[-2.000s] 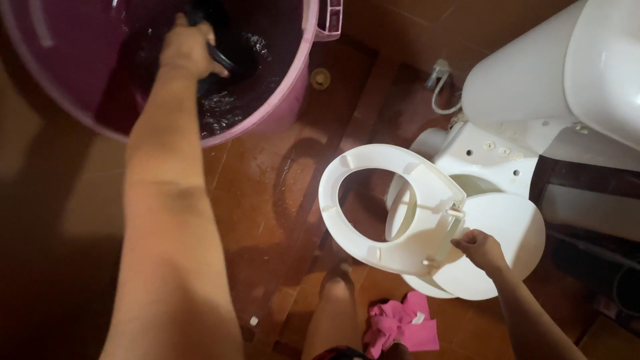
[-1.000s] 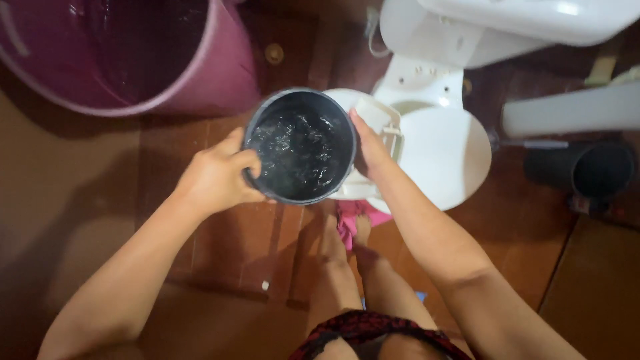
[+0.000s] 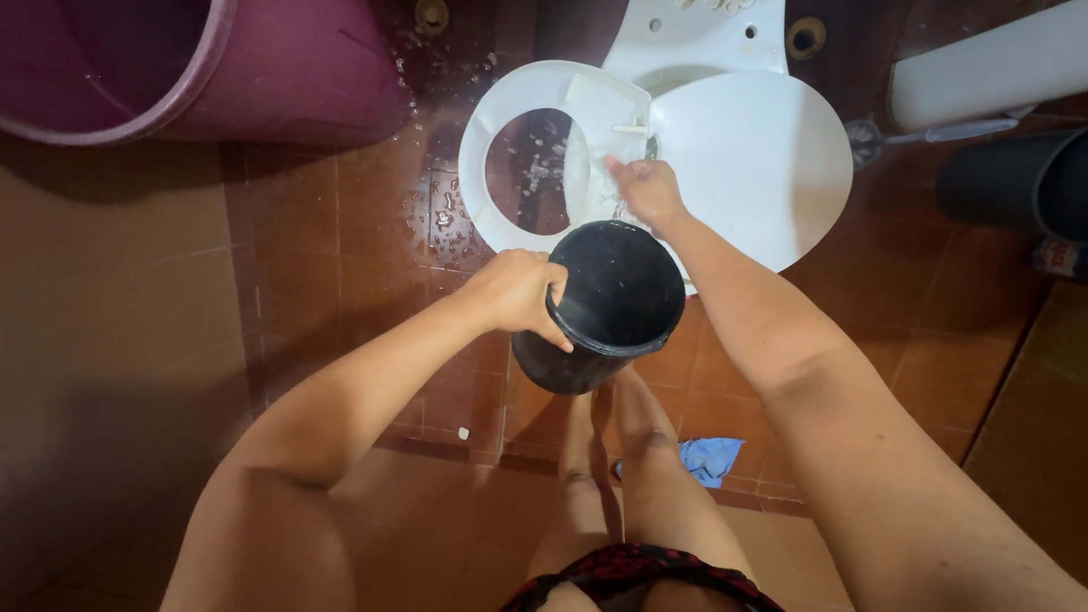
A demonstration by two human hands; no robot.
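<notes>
My left hand (image 3: 520,293) grips the rim of a black plastic bucket (image 3: 625,285), which is tilted with its mouth toward the toilet. Water splashes over the white toilet seat ring (image 3: 489,200) just beyond it. My right hand (image 3: 648,189) is at the hinge end of the ring, between it and the white toilet lid (image 3: 756,170); its fingers are bent, and whether they hold the hinge part is unclear. The seat and lid lie spread apart over the white toilet bowl base (image 3: 701,38).
A large purple tub (image 3: 297,76) stands at upper left. Wet drops mark the brown tiled floor (image 3: 297,204). At right are a toilet brush (image 3: 935,132), a dark bin (image 3: 994,183) and a white cylindrical object (image 3: 986,76). A blue cloth (image 3: 712,459) lies near my feet.
My left hand had reached into the purple tub, then held the bucket of water level with both hands. Now the bucket is tipped, water has splashed out, and my right hand has left its rim.
</notes>
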